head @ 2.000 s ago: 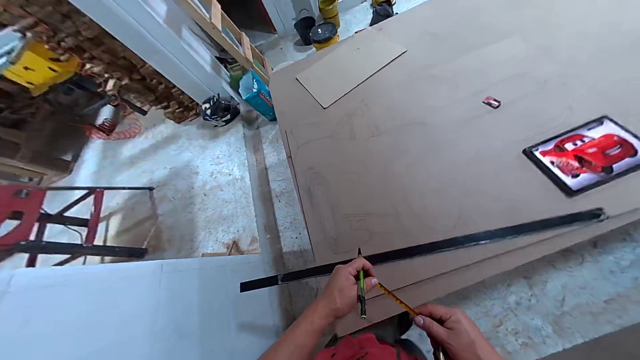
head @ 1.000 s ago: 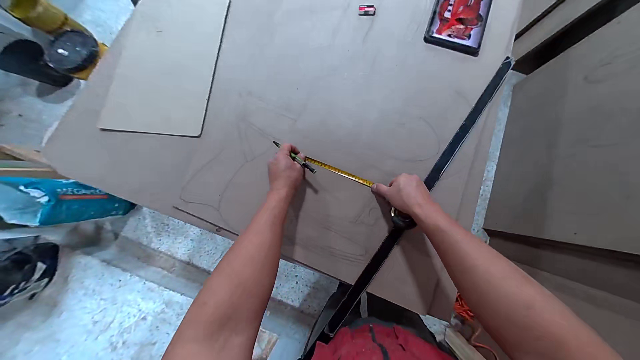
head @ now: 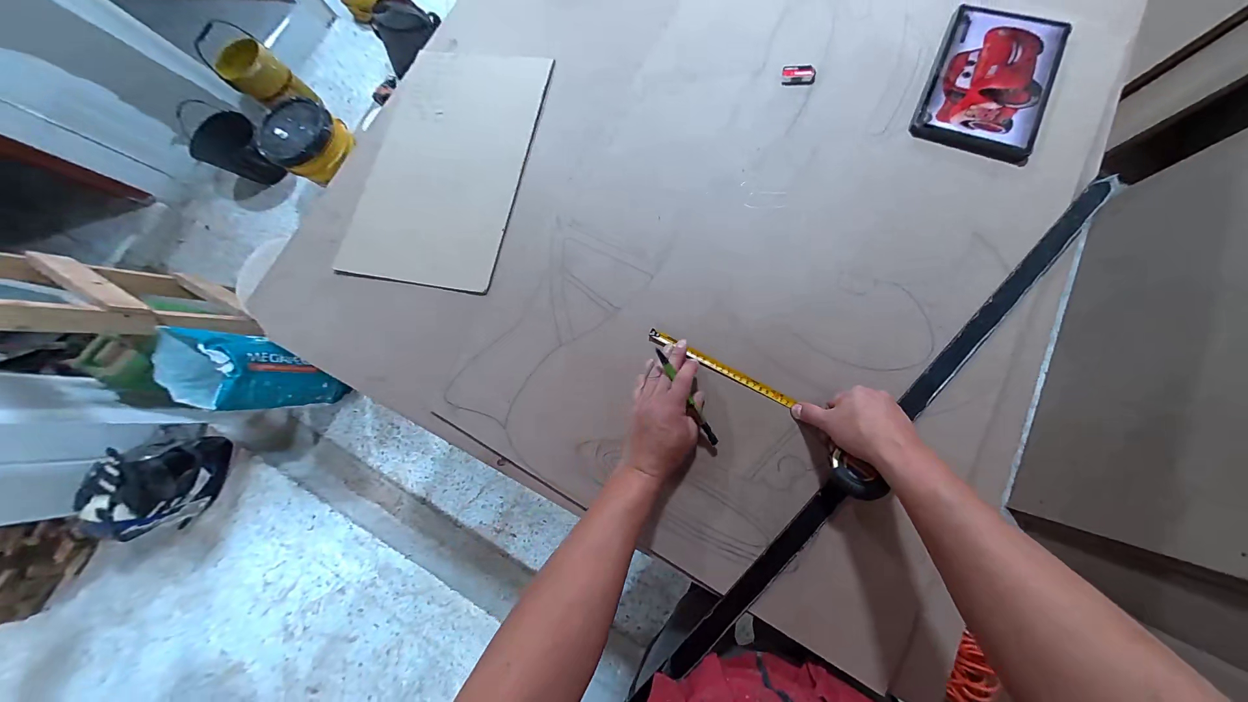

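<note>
My left hand [head: 665, 414] rests on a large board [head: 604, 127] that carries faint pencil drawings. It holds a green and black pencil or marker [head: 704, 426], its fingertips beside the hooked end of a yellow tape measure blade [head: 741, 378]. My right hand [head: 863, 424] grips the other end of the extended blade, with the black tape case [head: 859, 480] under the palm, over a long black straight strip [head: 985, 322]. The strip crosses the board diagonally. A framed picture of a red cartoon car [head: 993, 83] and a small red and black object [head: 799, 75] lie farther up.
A thin rectangular panel [head: 448, 171] lies on the board's upper left. Beyond the left edge are buckets [head: 297, 136], a turquoise bag [head: 253, 370], a wooden frame [head: 78, 292] and a black bag or shoes [head: 156, 487] on the floor. Another board [head: 1150, 361] stands at right.
The view has turned strongly. Both hands have moved from beside the black strip onto the drawn area, with more tape blade showing than two seconds ago. The pencil stays in my left hand.
</note>
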